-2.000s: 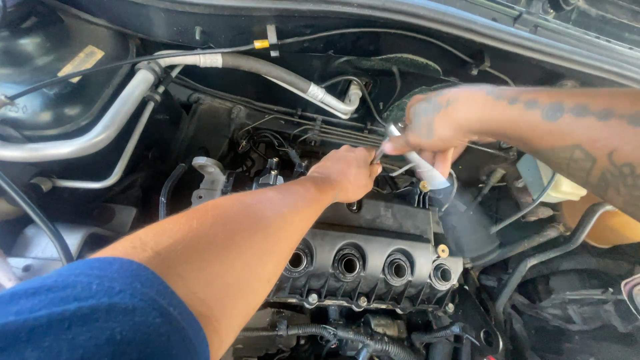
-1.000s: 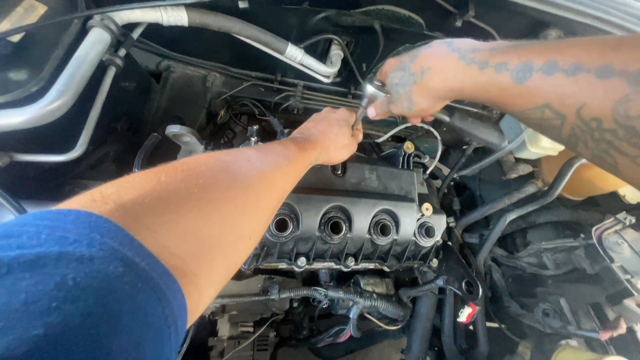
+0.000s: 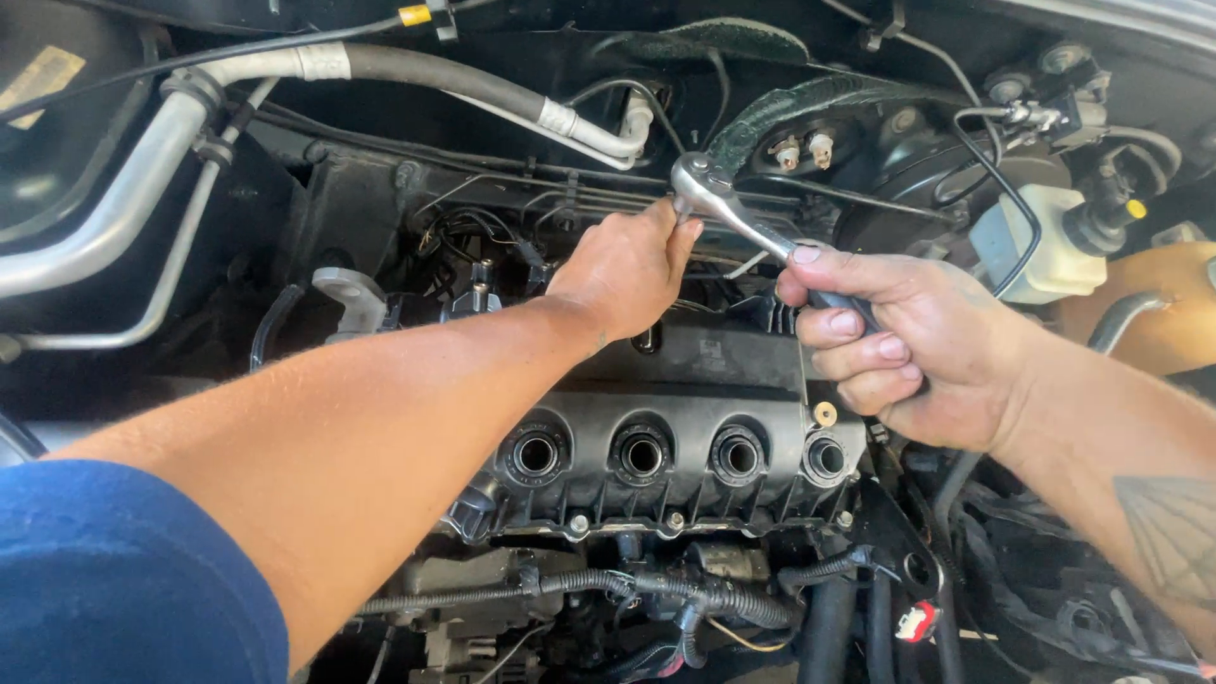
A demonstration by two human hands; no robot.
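My right hand (image 3: 883, 332) is closed around the dark handle of a chrome ratchet wrench (image 3: 750, 223), whose head points up and to the left. Just below that head, my left hand (image 3: 627, 266) grips the shaft under it; the lower end of the shaft is hidden behind the hand. Both hands are above the rear of the black engine valve cover (image 3: 703, 370). Several round open wells, one of them the spark plug well (image 3: 643, 458), line the cover's front half. A brass-coloured bushing (image 3: 825, 414) sits near its right end.
A silver pipe with a black hose section (image 3: 427, 76) crosses the upper left. At the right are a white fluid reservoir (image 3: 1040, 242) and metal lines. A corrugated wiring loom (image 3: 741, 603) runs below the cover, near a red and white connector (image 3: 917, 622).
The right hand has swung the ratchet handle down and toward me, and its head shows more plainly. The left hand stays at the shaft under the head.
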